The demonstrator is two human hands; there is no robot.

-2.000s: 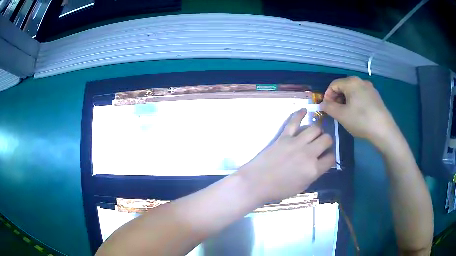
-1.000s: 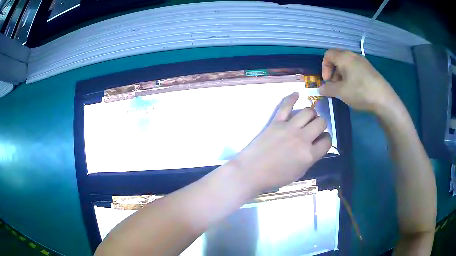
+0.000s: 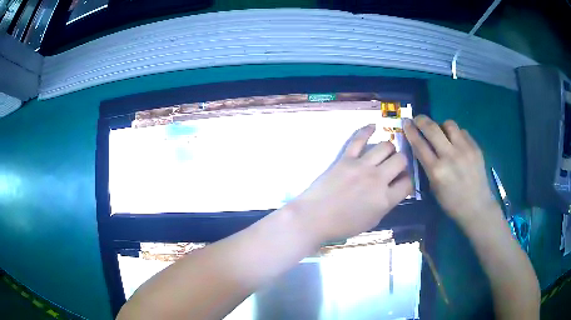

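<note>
A bright silver-white LCD module (image 3: 238, 159) lies in a black foam tray (image 3: 103, 169). An amber flex cable (image 3: 390, 110) sits at its top right end, with a pale tape piece across its narrow part. My left hand (image 3: 360, 184) lies over the module's right part, its index fingertip at the panel just left of the cable. My right hand (image 3: 451, 162) is at the tray's right edge, index fingertip touching beside the tape. Whether either hand grips anything cannot be told.
A second module (image 3: 357, 287) lies in the tray's nearer part. Scissors with turquoise handles (image 3: 519, 230) lie on the green mat at right, partly behind my right forearm. A ribbed grey-white rail (image 3: 282, 44) runs behind the tray.
My right hand has moved down and turned, its fingers now flatter beside the cable. The amber cable and the scissors show more plainly. My left hand stays nearly in place.
</note>
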